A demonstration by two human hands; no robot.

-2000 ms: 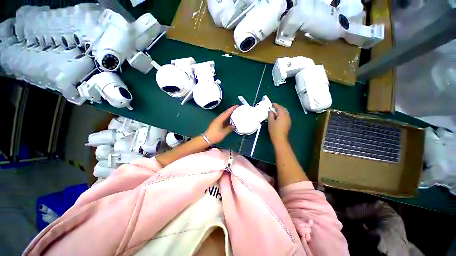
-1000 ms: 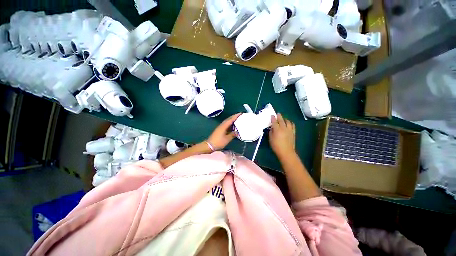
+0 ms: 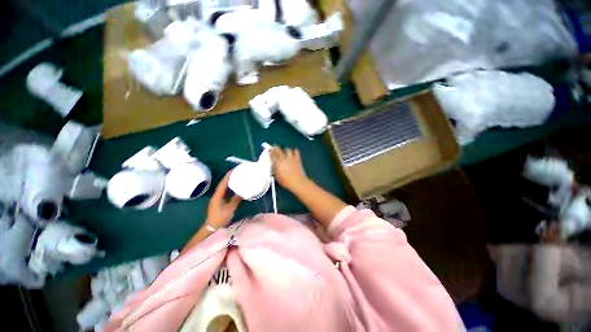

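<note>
A white dome camera with thin antennas is between my hands, just above the green bench top. My left hand is closed around the left side of its round head. My right hand holds its mounting base at the right with the fingertips. Any small part between those fingers is too small and blurred to tell. The head's round back faces up and its lens is not visible.
Two white cameras lie left of my hands, and one lies beyond them. More are piled on a cardboard sheet and at the left. An open carton with a grey grid is at the right. Bagged units lie beyond.
The view has swung to the right, so the bench things appear further left and tilted. Both hands stay on the same camera. At far right, white units and part of another person have come into view.
</note>
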